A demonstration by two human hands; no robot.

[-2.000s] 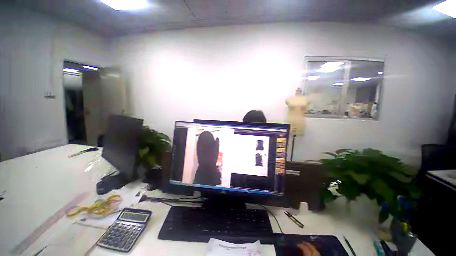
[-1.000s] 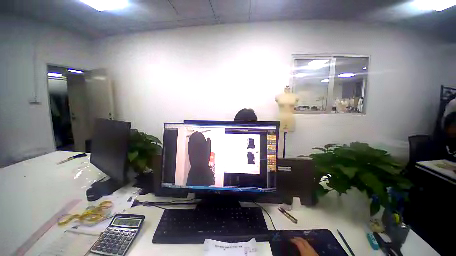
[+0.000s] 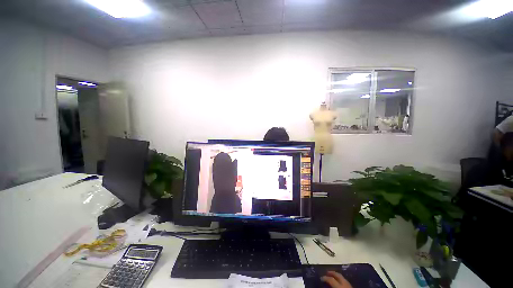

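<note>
My right hand (image 3: 336, 279) rests on the black mouse pad (image 3: 360, 275) at the bottom edge, partly cut off. The mouse is not visible, so I cannot tell what the hand holds. My left hand is not in view. The monitor (image 3: 247, 183) shows a dark garment photo, a white panel and orange buttons at the right edge. The black keyboard (image 3: 236, 257) lies below it. A white printed sheet (image 3: 257, 281) lies in front of the keyboard, cut off by the bottom edge.
A calculator (image 3: 130, 267) and yellow loops (image 3: 98, 243) lie left of the keyboard. A pen (image 3: 387, 276), a teal item (image 3: 419, 276) and a pen holder (image 3: 446, 267) are on the right. Plants (image 3: 402, 194), a second monitor (image 3: 126, 171) and a person's head (image 3: 277, 134) are behind.
The camera view has turned slightly right, so the desk things sit further left than two seconds ago. My right hand stays on the pad. The screen looks the same.
</note>
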